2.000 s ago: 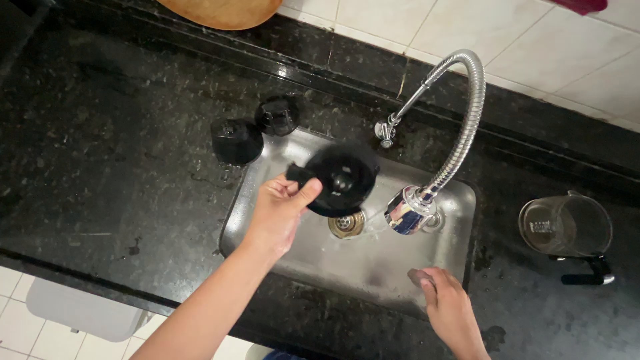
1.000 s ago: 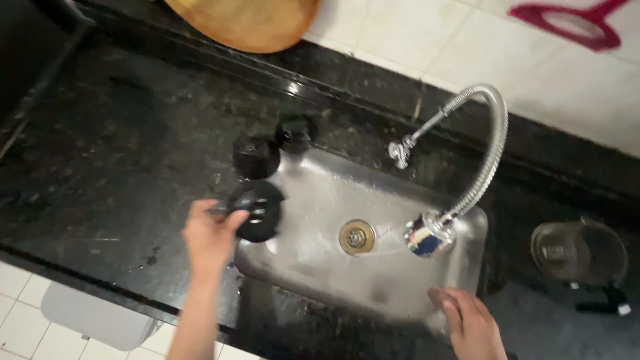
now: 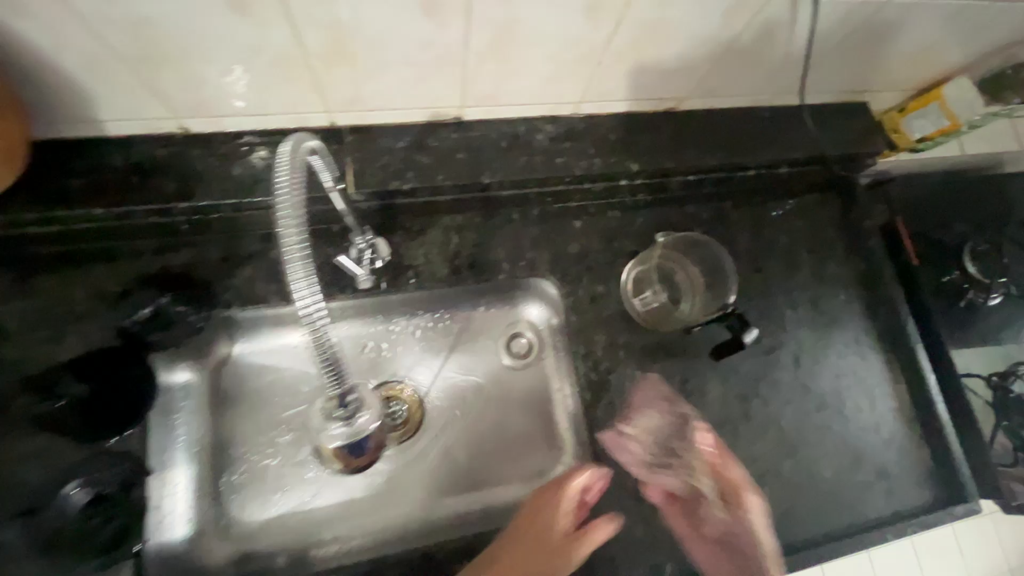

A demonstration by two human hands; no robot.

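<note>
My right hand (image 3: 720, 488) holds a blurred pinkish cloth or sponge-like item (image 3: 656, 436) over the counter edge, right of the sink. Close beside it on the left is my left hand (image 3: 564, 512), near the sink's front right corner, fingers bent and nothing seen in them. A clear glass jug (image 3: 680, 280) with a black handle lies on the counter behind my right hand. Black parts stand left of the sink: one at the back (image 3: 168, 308), one in the middle (image 3: 96, 392), one in front (image 3: 100, 504); blur hides their details.
The steel sink basin (image 3: 472, 480) has a drain (image 3: 398, 410). Above it hangs the head of a flexible chrome faucet (image 3: 300, 264). To the far right a raised counter edge (image 3: 928, 384) borders a dark stove (image 3: 976, 264). A yellow packet (image 3: 928, 116) is at the back right.
The view has swung to the right. My left hand has let go of the black round part and moved beside my right hand, which now holds the pinkish item up from the sink's edge.
</note>
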